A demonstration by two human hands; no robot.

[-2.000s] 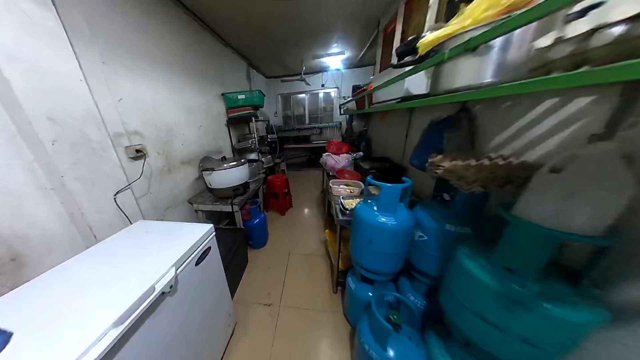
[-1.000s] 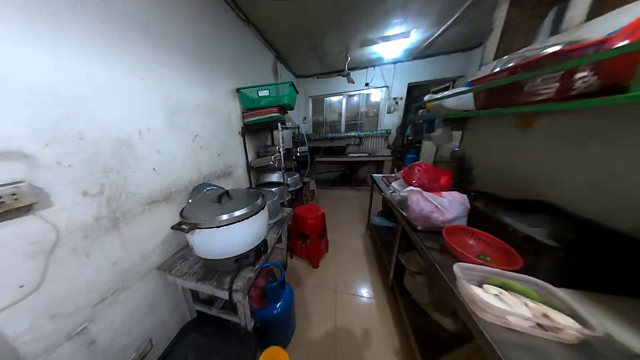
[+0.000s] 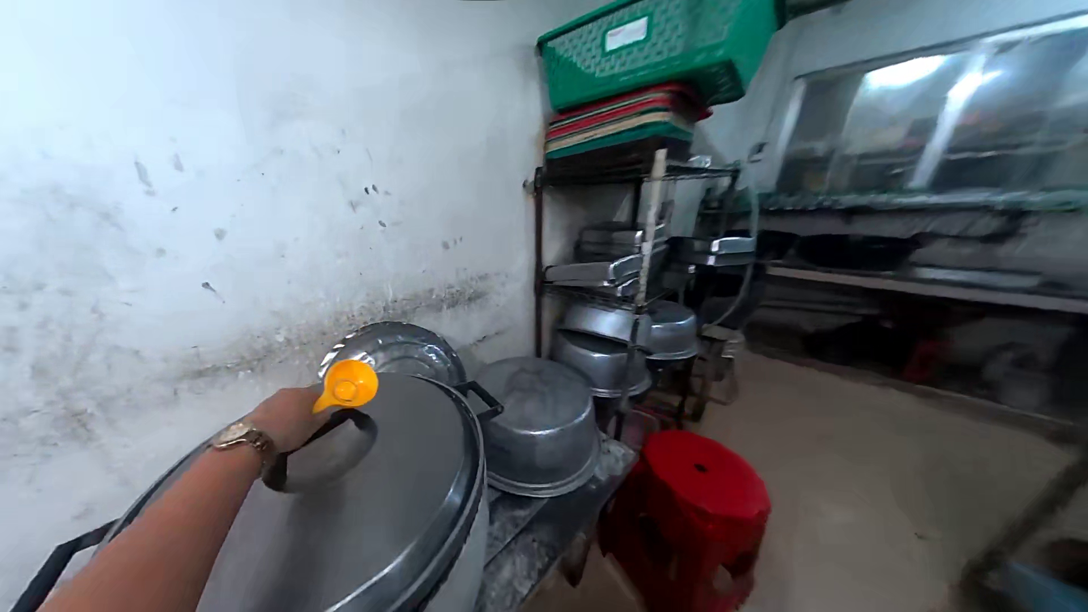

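My left hand [image 3: 289,418], with a watch on its wrist, holds a small orange plastic scoop [image 3: 350,384]. Hand and scoop are over the black handle [image 3: 310,450] of a large pot's metal lid [image 3: 399,476]; whether the fingers also grip that handle cannot be told. The lid lies on the big white pot [image 3: 466,561]. Behind it a round, shiny metal lid or tray [image 3: 395,344] leans against the wall. To the right stands an aluminium pot [image 3: 535,425], bottom up or covered. My right hand is out of view.
A red plastic stool [image 3: 705,484] stands beside the worn table [image 3: 531,544]. Beyond it, a metal rack [image 3: 650,246] holds trays, pots and a green plastic basket [image 3: 637,51]. A counter [image 3: 926,285] runs under the window at the back right.
The view has come up close to the large pot. My left hand now reaches over its lid with the orange scoop; one second ago only an orange thing showed at the bottom edge.
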